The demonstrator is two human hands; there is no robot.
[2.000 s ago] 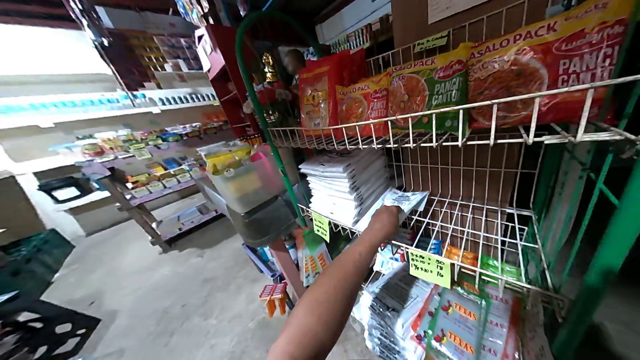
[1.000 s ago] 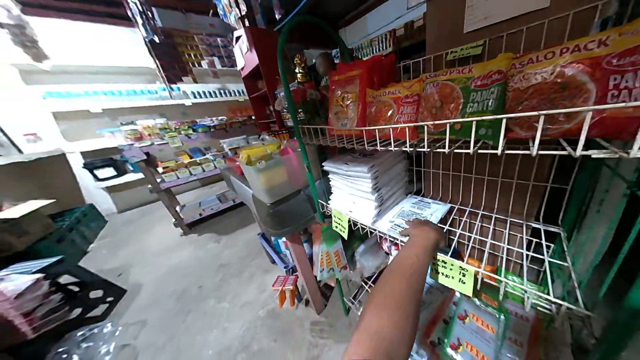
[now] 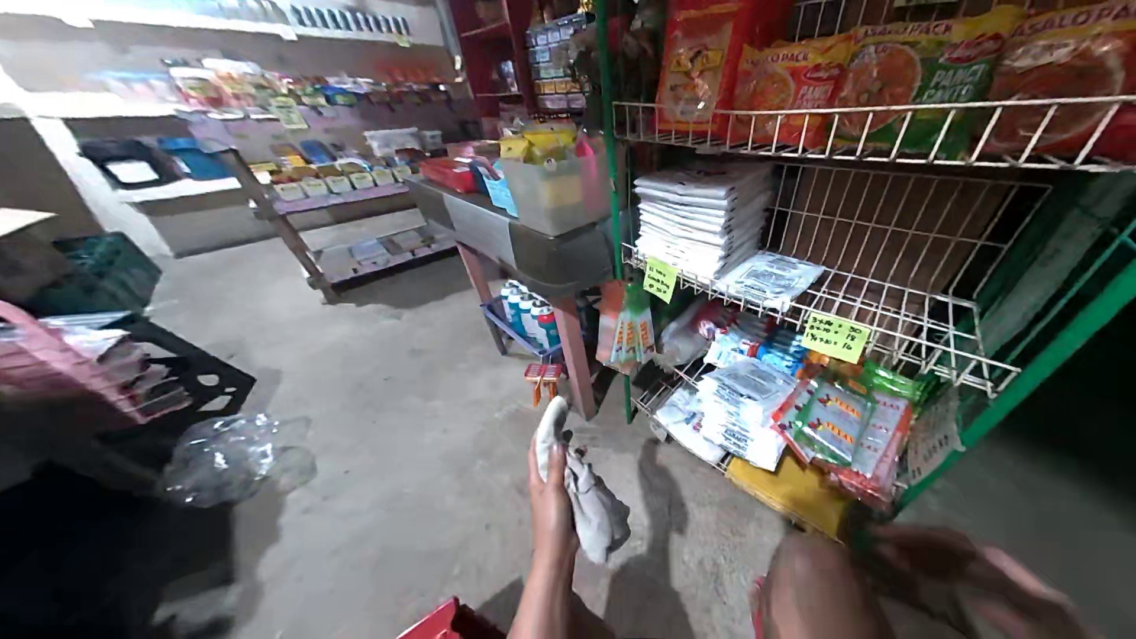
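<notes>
A grey-white cloth [image 3: 596,510] is gripped in my left hand [image 3: 552,497], above the concrete floor. My right hand [image 3: 941,555] is blurred at the lower right, beside my knee, and whether it holds anything cannot be told. On the middle wire shelf [image 3: 896,342] a flat plastic packet [image 3: 770,277] lies in front of a stack of white packets [image 3: 697,222]. Below, the lower shelf bears white plastic packs [image 3: 744,404] and red and green packs [image 3: 839,426].
Noodle packs [image 3: 914,84] fill the top shelf. A dark table [image 3: 541,253] with a plastic bin [image 3: 555,191] stands left of the rack. Clear plastic [image 3: 222,461] lies near a black crate [image 3: 200,368]. A red edge [image 3: 453,621] shows at the bottom.
My right hand has left the flat packet on the middle shelf and moved down to the lower right. My left hand with the cloth has come into view. The view has swung left and down.
</notes>
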